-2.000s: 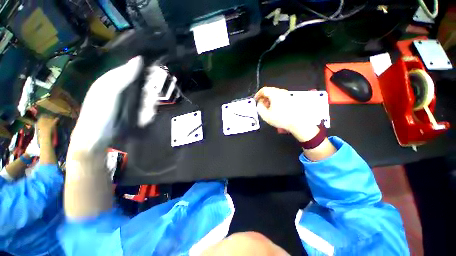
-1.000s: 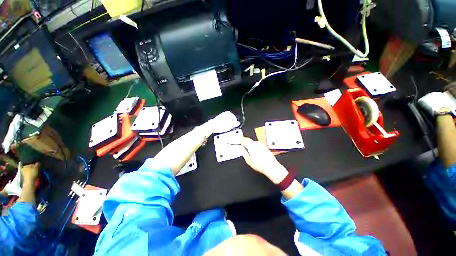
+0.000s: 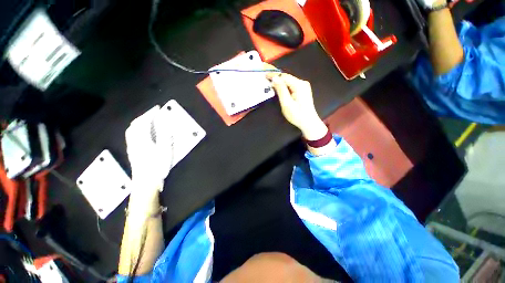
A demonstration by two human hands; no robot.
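Note:
A white square device [image 3: 235,91] with dark feet lies on an orange-red pad [image 3: 217,103]. A thin lead [image 3: 194,71] crosses its face to the fingertips of my bare right hand [image 3: 298,105], which pinches the lead's end at the device's right edge. My left hand [image 3: 148,145], in a white glove, lies over the left part of a second white device [image 3: 185,130]; its fingers are blurred and I cannot tell whether they grip it. A third white device [image 3: 104,183] lies flat to the left of the glove.
A black mouse [image 3: 278,27] lies on an orange pad beside a red tape dispenser [image 3: 346,47]. Stacked devices [image 3: 22,152] with orange pads stand at far left. A white printed label [image 3: 41,50] shows at upper left. Another person's arm [image 3: 444,41] reaches in at upper right.
My right hand has moved with the lead from the middle device to the right-hand device. My left hand is now over the middle device's left side. The view has turned and moved closer.

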